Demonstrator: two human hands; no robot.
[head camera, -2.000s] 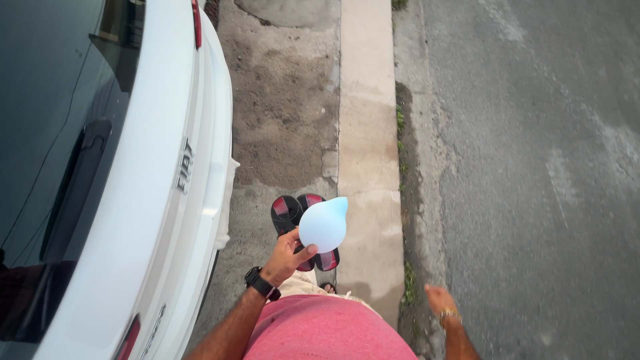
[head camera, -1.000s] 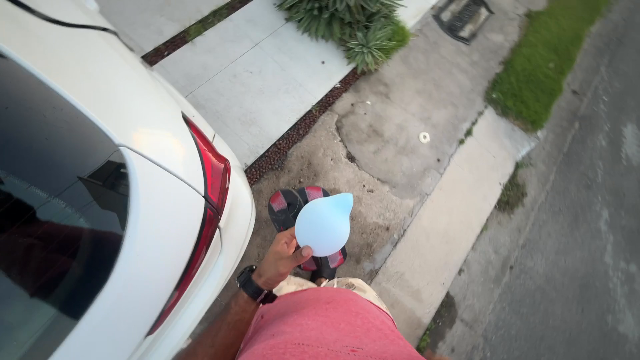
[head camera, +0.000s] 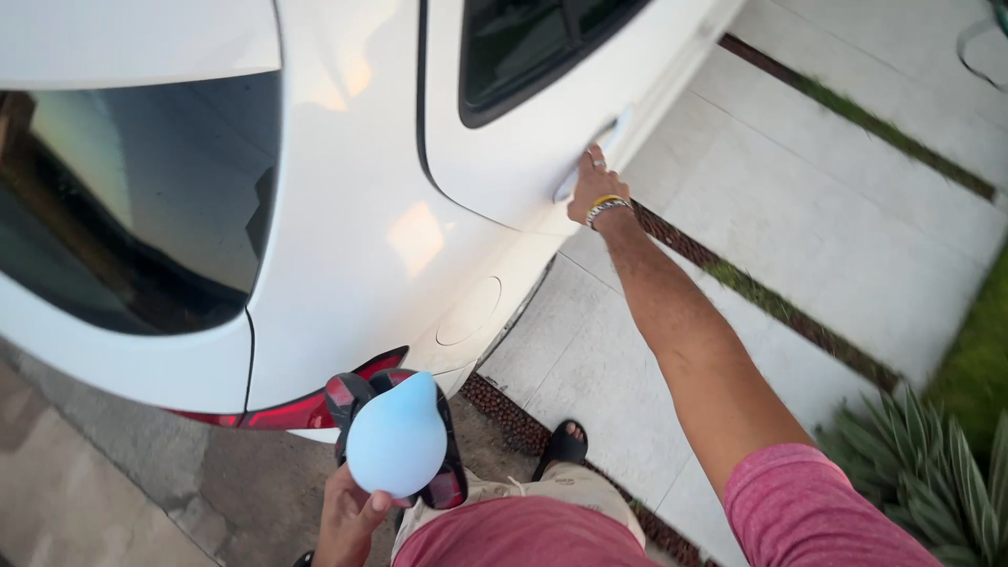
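My left hand (head camera: 353, 508), low in the view, grips a pale blue and white teardrop-shaped object (head camera: 396, 441), with its thumb on the lower edge. Right behind that object is a pair of black and red sandals (head camera: 449, 482), seemingly in the same hand; the fingers beneath are hidden. My right arm reaches up and forward, and my right hand (head camera: 596, 179) is at the door handle (head camera: 564, 187) of a white car (head camera: 339, 197). Its fingers lie on or around the handle; how far they curl behind it cannot be seen. The car's rear door (head camera: 504, 165) looks closed.
A red tail light (head camera: 295, 413) is close to the sandals. Pale paving slabs (head camera: 756, 205) with strips of pebbles and grass (head camera: 756, 295) run alongside the car. A spiky-leaved plant (head camera: 929, 472) grows at the lower right. One foot in a black slide (head camera: 565, 449) stands by the pebble strip.
The view has swung from the car's rear to its side. My right hand, low over the road two seconds ago, is now at the door handle. My left hand still holds the teardrop-shaped object.
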